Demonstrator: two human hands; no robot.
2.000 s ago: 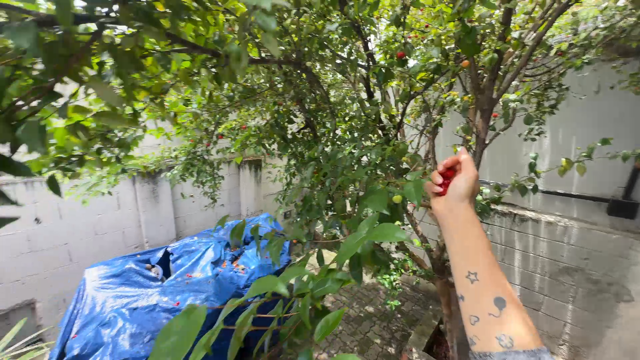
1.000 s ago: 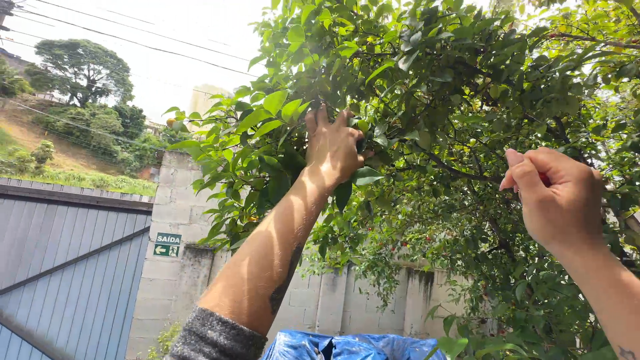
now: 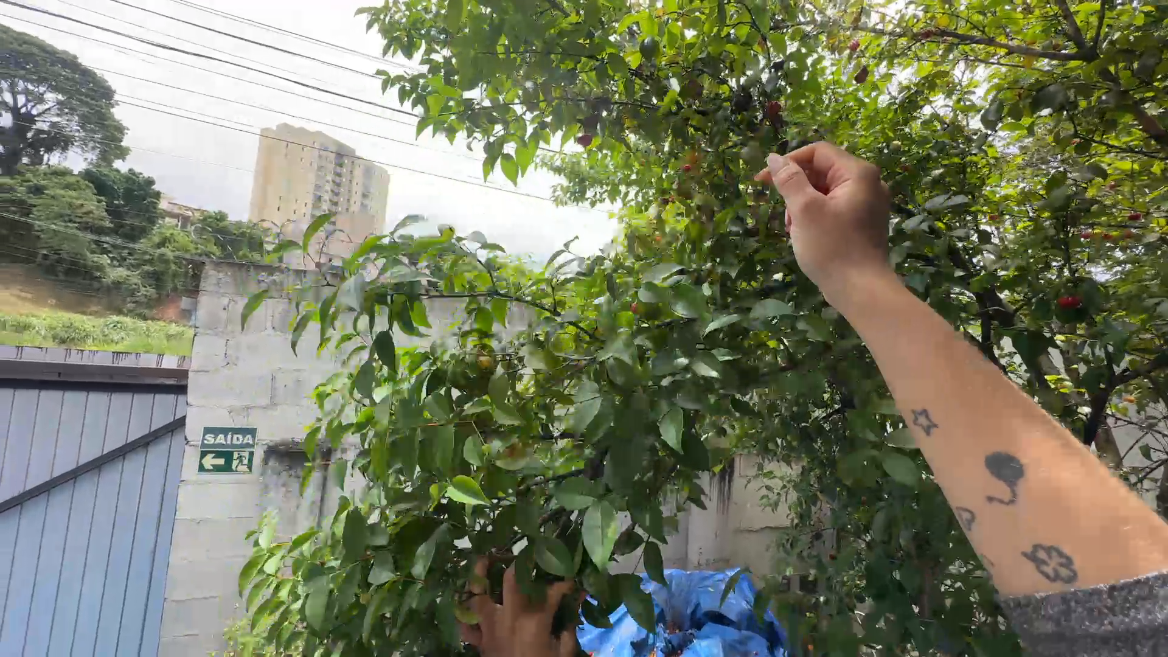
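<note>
My right hand (image 3: 835, 214) is raised at the upper right among the leaves, its thumb and forefinger pinched together and the other fingers curled; whether anything lies inside cannot be seen. A dark red fruit (image 3: 774, 110) hangs just above it on the fruit tree. Another red fruit (image 3: 1068, 301) hangs right of my forearm, and a small one (image 3: 585, 140) further left. My left hand (image 3: 520, 613) is at the bottom centre, partly hidden behind leaves (image 3: 599, 532) of a low branch; its fingers point up, and what they touch cannot be told.
A crumpled blue tarp (image 3: 680, 616) lies low behind the branches. Behind the tree stands a concrete block wall (image 3: 228, 365) with a green exit sign (image 3: 226, 450). A blue-grey metal gate (image 3: 87, 520) is at the left. Overhead wires and a tall building (image 3: 319, 178) are beyond.
My left hand, which was up in the foliage one second ago, is now low behind leaves. Two seconds ago my right hand held something red. The view has swung up and left since then.
</note>
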